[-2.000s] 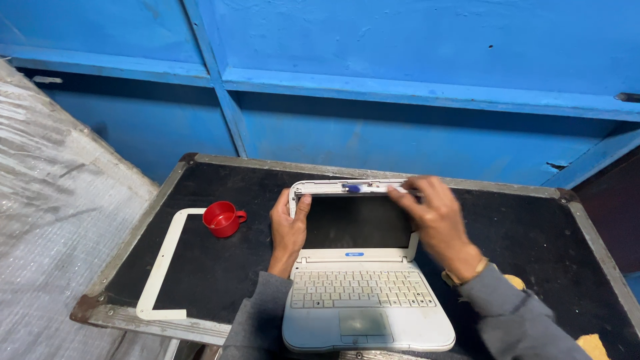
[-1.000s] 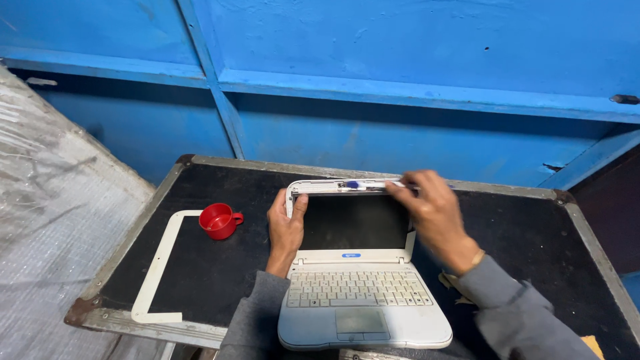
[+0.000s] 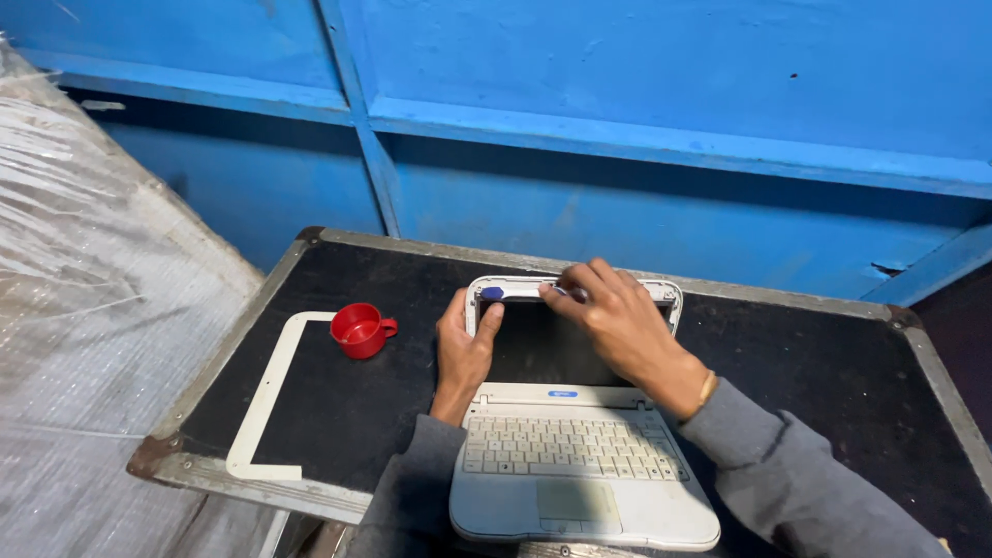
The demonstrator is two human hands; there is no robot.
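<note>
A small white laptop stands with its lid up, the bezel off and the frame around its dark screen bare. My left hand grips the lid's left edge, thumb at the front. My right hand is closed around a white-handled brush with blue bristles, which looks like a toothbrush, held along the top of the lid frame. The brush's blue end lies near the upper left corner of the lid, above my left thumb.
On the black table with metal edging, a piece of white plastic bezel lies at the left, beside a red plastic cup. A blue wall with ledges rises behind. Whitish plastic sheeting covers the far left.
My right hand has moved left along the top of the lid, and the blue end of the brush is now nearer the upper left corner. My left hand keeps its hold on the lid.
</note>
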